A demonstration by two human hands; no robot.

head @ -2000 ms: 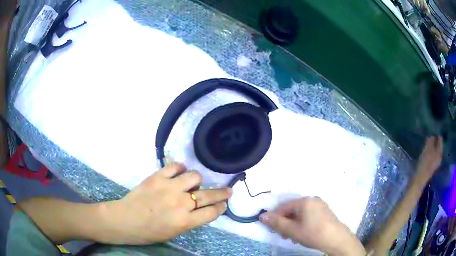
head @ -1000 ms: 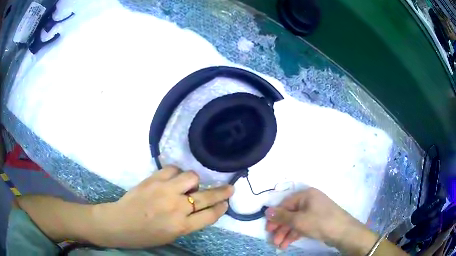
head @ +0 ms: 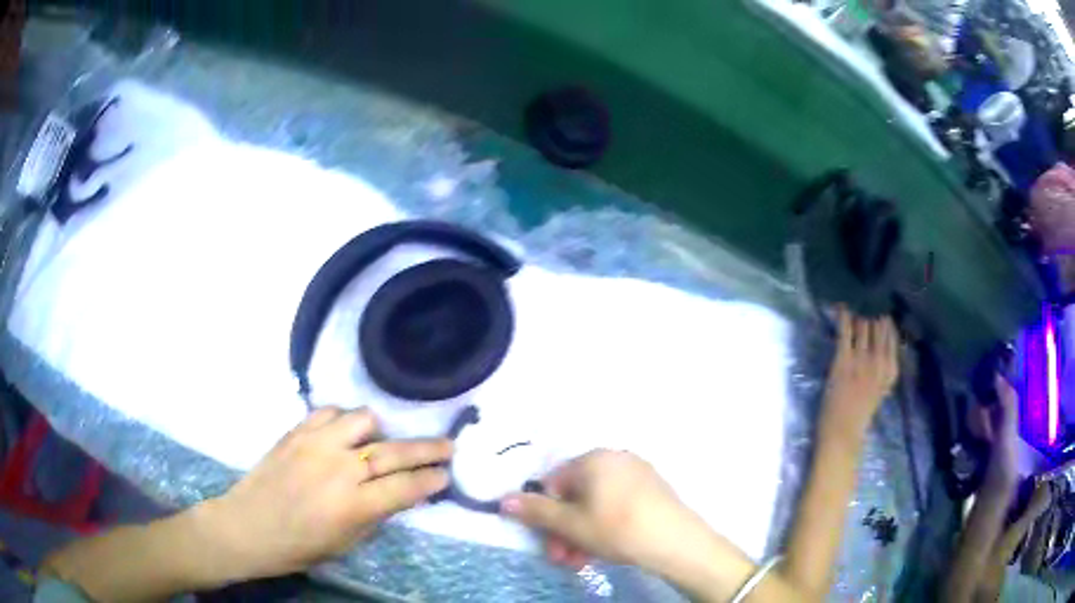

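Observation:
A part-built headset lies on the white sheet [head: 637, 353], with its black headband [head: 342, 262] arched around a black oval ear cup [head: 436, 330]. A curved black yoke [head: 472, 499] lies below the cup, between my hands. My left hand [head: 318, 489] has its fingertips on the yoke's left side and lies by the headband's lower end. My right hand [head: 601, 507] pinches the yoke's right end between thumb and fingers. A short thin dark wire [head: 515, 448] shows inside the yoke's curve. The picture is blurred.
Bubble wrap [head: 660, 242] surrounds the sheet. A round black part [head: 568, 126] and other black parts [head: 866, 230] lie on the green surface [head: 707, 130]. Another person's hand [head: 866, 353] reaches there at right. Loose yokes [head: 80, 198] and a labelled bag [head: 47, 156] are at far left.
The view has swung, so the headset and both hands appear further left. Another person's hand and arm now show at right. My hands remain at the yoke.

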